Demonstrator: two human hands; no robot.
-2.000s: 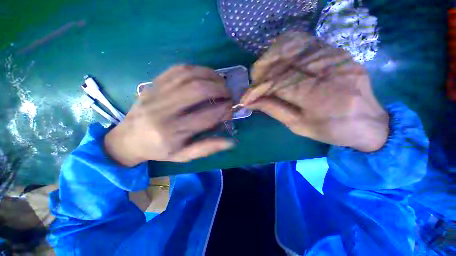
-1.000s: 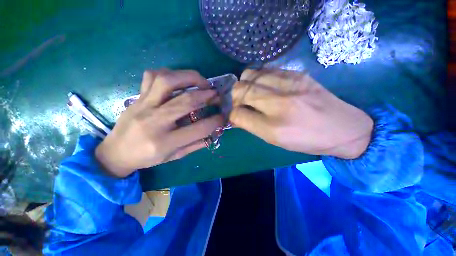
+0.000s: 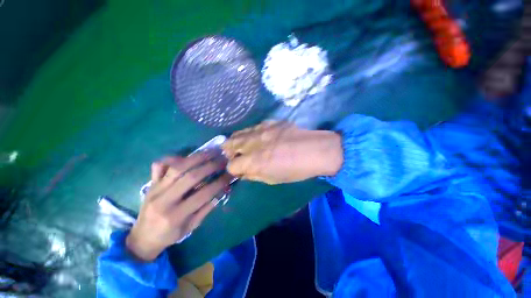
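A device housing (image 3: 213,144) with a pale, clear edge lies mostly under my hands at the centre-left. My left hand (image 3: 180,201) is spread over it and holds it, fingers slightly apart. My right hand (image 3: 273,152) is at its upper right end, fingertips bunched together against it; whether they pinch a small part is hidden. White cables (image 3: 115,211) stick out to the left of my left hand. Small silvery and reddish bits show below my left fingers, too blurred to name.
A round dimpled dish (image 3: 215,81) lies beyond the housing. A pile of small white parts (image 3: 296,71) is to its right. An orange-red handle (image 3: 445,35) lies at the upper right. A crumpled clear plastic (image 3: 23,256) shows at the lower left, and a red object (image 3: 510,259) at lower right.
The camera view has turned, so the dish and white pile appear lower and further left, and the orange-red handle shows more fully. Both hands stay at the housing, now tilted in view.
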